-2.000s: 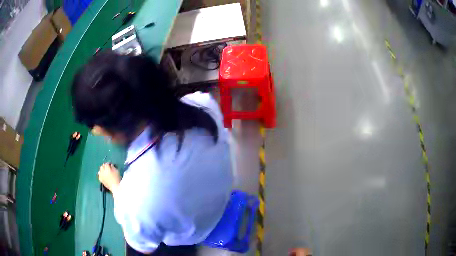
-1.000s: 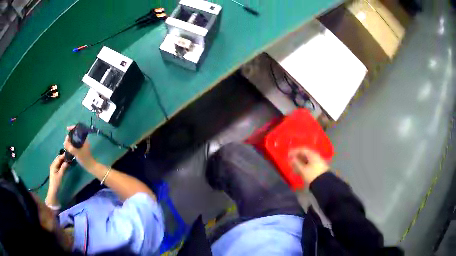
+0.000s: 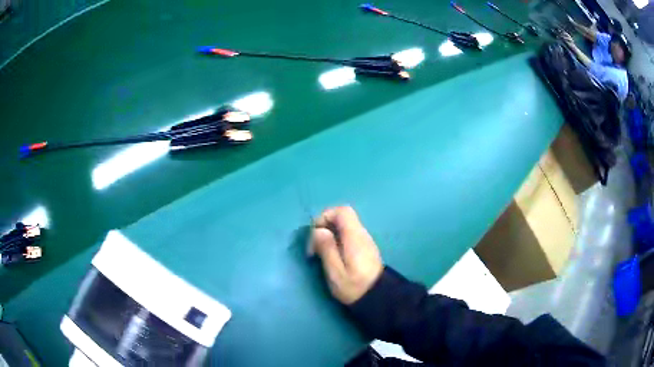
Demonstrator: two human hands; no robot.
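Note:
My right hand (image 3: 348,254), in a black sleeve, is low over the bench mat at the centre. Its thumb and fingers are pinched together on a thin precision screwdriver (image 3: 309,204); the shaft is faint and blurred, and the fingers hide most of the handle. A screw feeder (image 3: 161,283) with a white casing and dark windowed top stands at the lower left, cut off by the bottom edge. My hand is to the right of it, not touching it. My left hand is not in view.
Several cable assemblies (image 3: 208,132) lie along the darker green strip behind. A black garment or bag (image 3: 584,100) hangs over the bench at the far right, near people in light-blue shirts. A cardboard box (image 3: 534,222) and a white sheet (image 3: 470,283) are beside the bench edge.
The view has swung along the bench and closer to one feeder. My right hand has moved from above the red stool to the mat and taken hold of the screwdriver.

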